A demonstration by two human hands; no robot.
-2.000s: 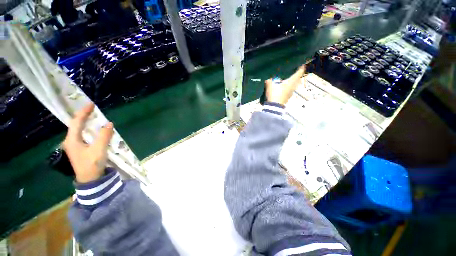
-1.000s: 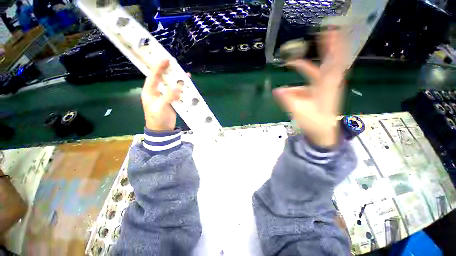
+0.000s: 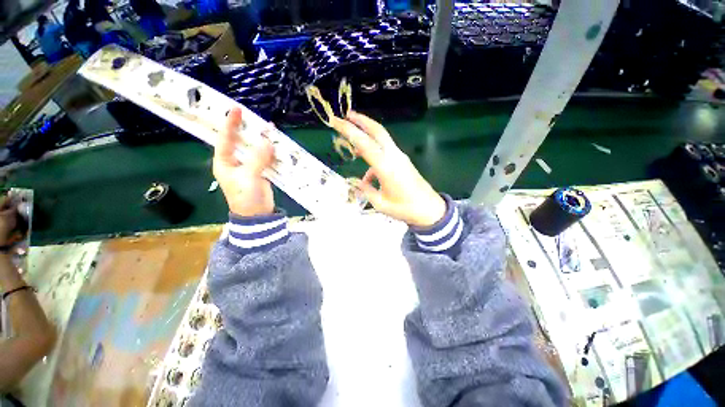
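My left hand [image 3: 245, 167] grips a long white sticker sheet [image 3: 171, 94] with dark holes. The sheet slants from the upper left down to the bench's back edge. My right hand [image 3: 393, 173] is at the sheet's lower right end, with thin cream ring stickers [image 3: 327, 103] hanging from its fingertips. Its thumb is near the sheet's end; whether it touches cannot be told. A black cylindrical unit [image 3: 560, 211] with a ringed end stands on the bench, right of my right sleeve.
A green conveyor belt [image 3: 429, 145] crosses behind, with one black unit [image 3: 165, 202] on its left. A spotted post [image 3: 548, 83] rises behind right. Black trays [image 3: 501, 52] are stacked beyond. Holed white tray [image 3: 185, 347] is beside my left sleeve. A neighbour's forearm [image 3: 24, 338] is far left.
My right hand has moved left and down from beside the post to the sheet's end; rings now show at its fingertips. The sheet tilts flatter. The black unit on the bench is now fully visible.
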